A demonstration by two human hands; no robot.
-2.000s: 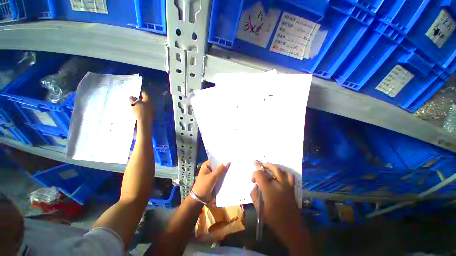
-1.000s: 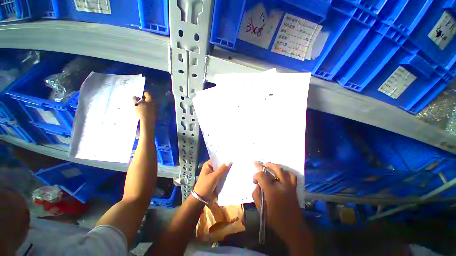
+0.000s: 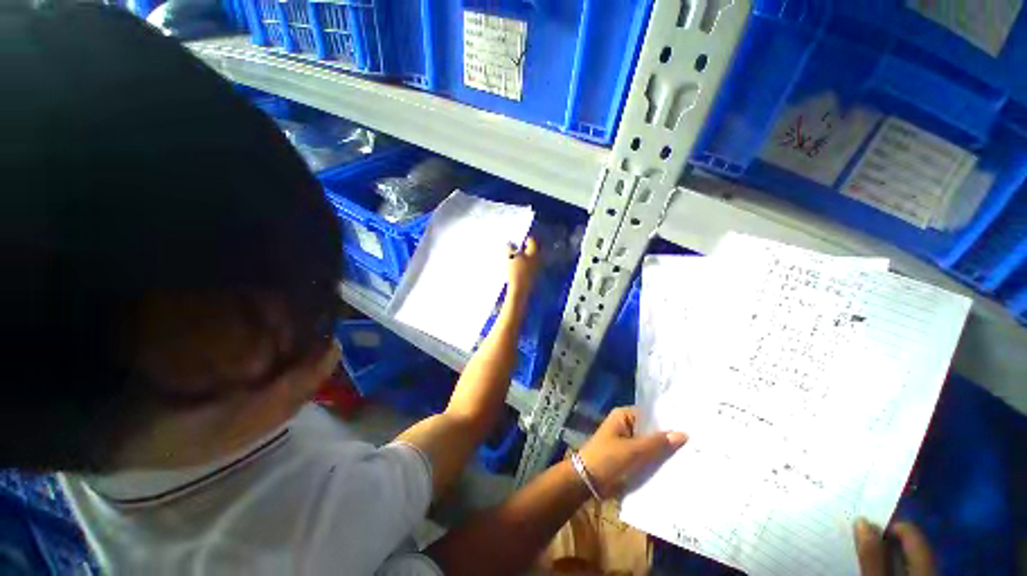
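Observation:
Overlapping white list sheets (image 3: pixel 788 394) with printed rows and some handwriting are held up in front of me, slightly tilted. My left hand (image 3: pixel 625 452), with a pale band at the wrist, grips their lower left edge, thumb on top. My right hand (image 3: pixel 892 549) is at the lower right edge of the sheets, with only its fingers in view and the rest cut off by the bottom of the picture. No pen can be made out clearly in it.
A person (image 3: pixel 259 484) in a white shirt and dark cap stands close at left, holding a list sheet (image 3: pixel 462 270) and a dark pen. A slotted rack upright (image 3: pixel 614 225), blue bins (image 3: pixel 541 56) and shelf beams (image 3: pixel 451 113) stand ahead. Brown paper or carton (image 3: pixel 603 540) is low behind my sheets.
The view has swung left, so the rack and sheets appear further right. The neighbour's head and shoulder now fill the left side. My right hand is now mostly out of the picture.

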